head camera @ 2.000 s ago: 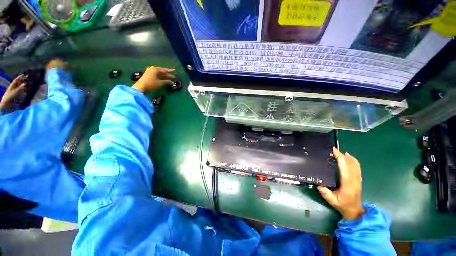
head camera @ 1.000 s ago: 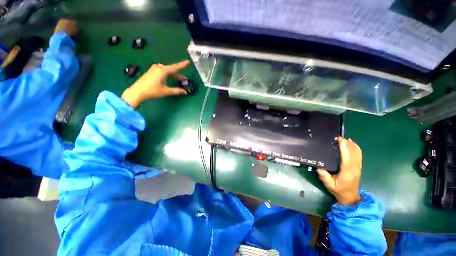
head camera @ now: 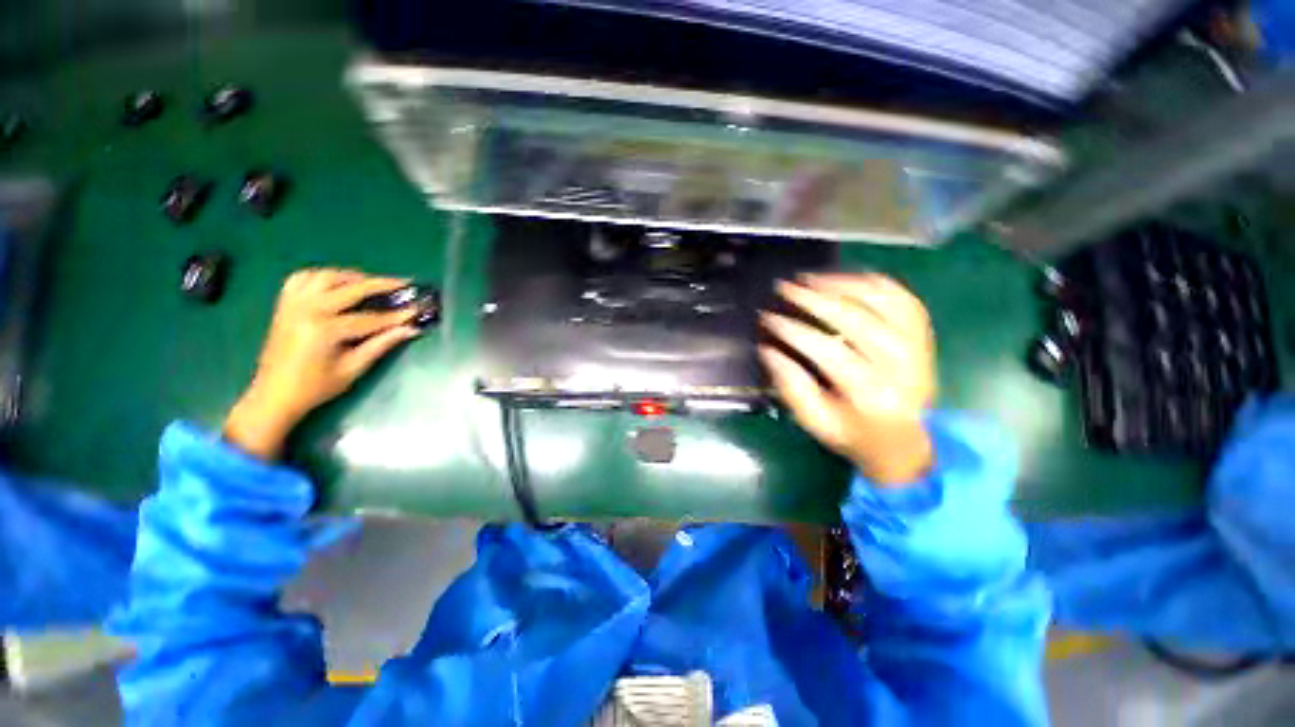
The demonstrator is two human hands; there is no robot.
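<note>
My left hand [head camera: 330, 345] holds a small black housing [head camera: 412, 303] between its fingertips, left of the fixture. The wide black fixture base [head camera: 639, 341] lies in front of me, with a red light [head camera: 651, 409] on its front edge. My right hand [head camera: 852, 362] is blurred over the right end of the base, fingers slightly apart and pointing left; whether anything is under them cannot be seen. The locating nest [head camera: 660, 256] is at the rear middle of the base, partly below the clear guard [head camera: 710, 164].
Several loose black housings [head camera: 203, 276] lie on the green mat at the left. A black parts tray [head camera: 1172, 341] is at the right, with loose units [head camera: 1052, 357] beside it. A grey slanted bar [head camera: 1136, 156] stands right of the guard. Blue sleeves [head camera: 1257, 483] show at both sides.
My left hand has picked up a housing from the mat and moved nearer the base's left side. My right hand has shifted from the base's right edge onto its top. The camera view has turned.
</note>
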